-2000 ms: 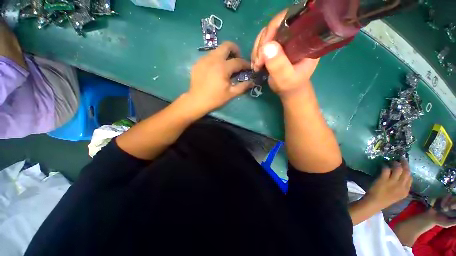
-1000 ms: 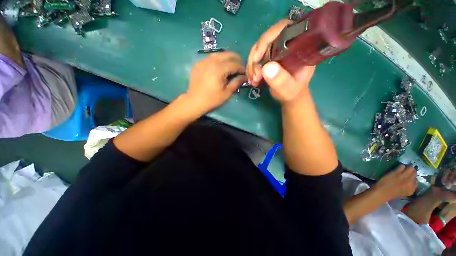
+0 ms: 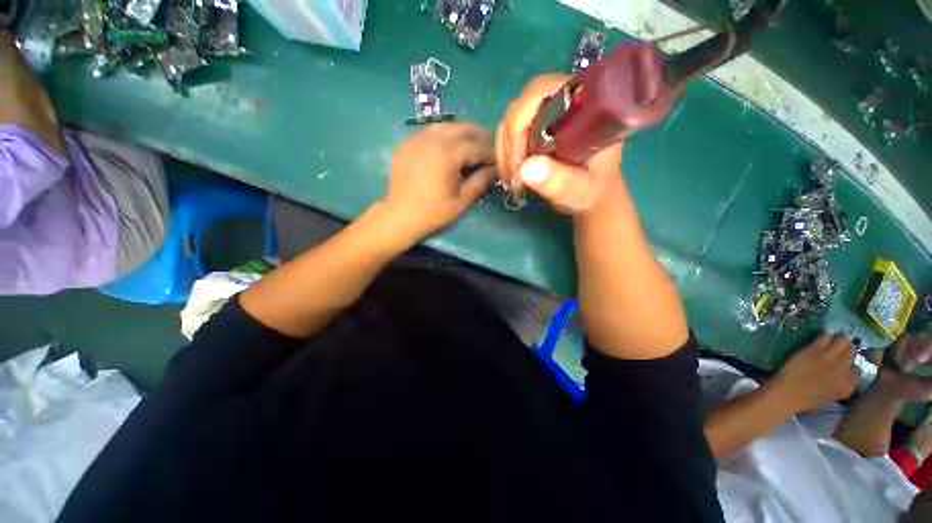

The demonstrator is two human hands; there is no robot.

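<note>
My right hand [image 3: 560, 153] is wrapped around a dark red electric screwdriver [image 3: 608, 107], its narrow end pointing down and left toward my left fingertips. A black cord runs from its rear. My left hand [image 3: 439, 176] has its fingers bent against a small circuit-board assembly [image 3: 495, 192], mostly hidden between the two hands; its grip on the board is hidden. A pale wire loop [image 3: 515, 201] lies by my right fingertips. Another board assembly [image 3: 425, 94] with a wire loop lies on the green bench [image 3: 337, 133] just beyond my left hand.
Board piles lie at the far left [image 3: 164, 36] and right [image 3: 802, 255]. A light blue carton [image 3: 322, 22] and more boards [image 3: 467, 18] are at the back. A yellow box [image 3: 887, 298] and a neighbour's hand [image 3: 821, 370] are at right. A pale rail [image 3: 761, 92] borders the conveyor.
The screwdriver and my right hand have moved slightly down and left, with the driver tilted differently. The bench items at the back sit lower in view. The neighbour's hand at right has moved.
</note>
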